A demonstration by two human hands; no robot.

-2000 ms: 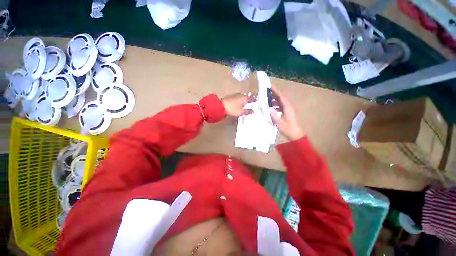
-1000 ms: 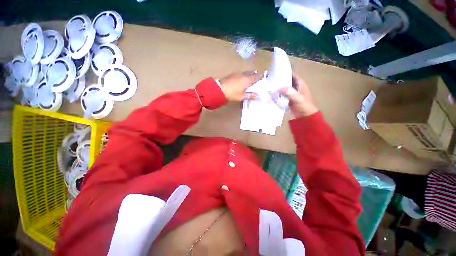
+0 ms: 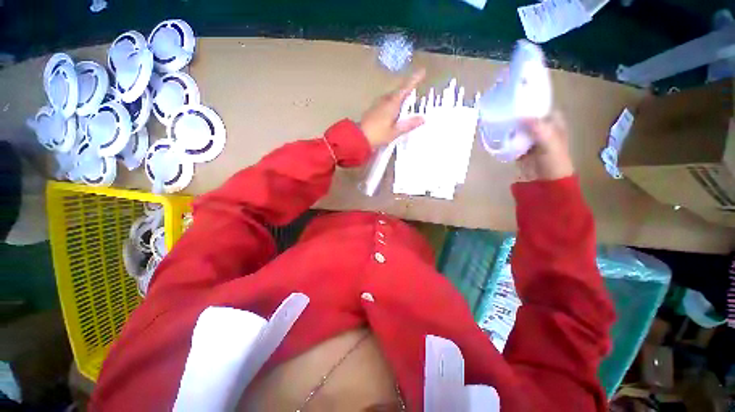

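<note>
White stems (image 3: 435,153) lie side by side in a stack on the brown cardboard, prongs towards the belt. My left hand (image 3: 392,117) is at the stack's left edge, fingers spread, with a separate white stem (image 3: 377,169) slanting below it; whether it grips this stem is unclear. My right hand (image 3: 548,145) holds a white ring-shaped piece (image 3: 516,100), blurred, up to the right of the stack. White ring parts (image 3: 196,133) lie heaped at the left of the bench.
A yellow crate (image 3: 109,195) with rings stands at lower left. A small clear clump (image 3: 395,51) lies near the green belt (image 3: 322,18). A brown carton (image 3: 685,145) and a white crumpled piece (image 3: 617,143) are at right. A green-lined bin (image 3: 637,282) is below the bench.
My right hand has moved right, away from the stack, with the white piece. My left hand has come to the stack's left edge, and the stack's prongs now show. The view has shifted.
</note>
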